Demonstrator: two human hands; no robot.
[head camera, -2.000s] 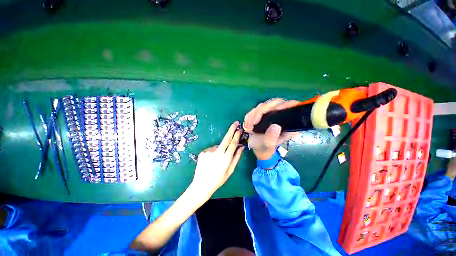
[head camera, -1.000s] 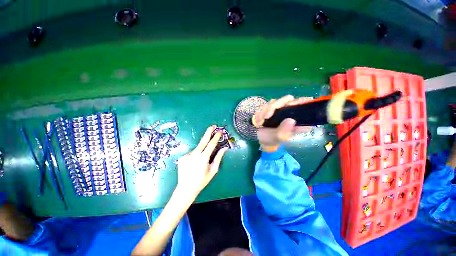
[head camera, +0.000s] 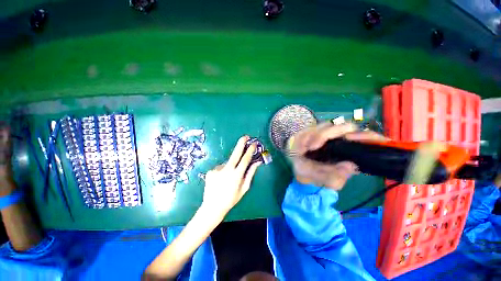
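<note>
My left hand (head camera: 228, 178) holds a small round black unit (head camera: 254, 150) between its fingers over the green bench; a small white-and-yellow piece shows at the unit's right edge. My right hand (head camera: 324, 156) grips the black and orange electric screwdriver (head camera: 379, 158), which is blurred and lies nearly level, its cord end over the red tray. The screwdriver's tip is hidden by my fingers. The grey speckled screw dish (head camera: 291, 125) sits on the bench between my hands, its lower right edge partly covered by my right hand.
Stacked red compartment trays (head camera: 434, 211) stand at right. A loose silvery heap (head camera: 177, 156) and blue-edged strips (head camera: 107, 161) lie at left, with thin dark blue rails (head camera: 52, 164) farther left. Black units ride the belt (head camera: 324, 19) beyond. Another person's arm (head camera: 16, 219) is at far left.
Compared with one second ago, the screwdriver and my right hand have shifted right and slightly down. My left hand still holds the unit, whose white-and-yellow piece shows more clearly. A person's arm reaches farther in at far left.
</note>
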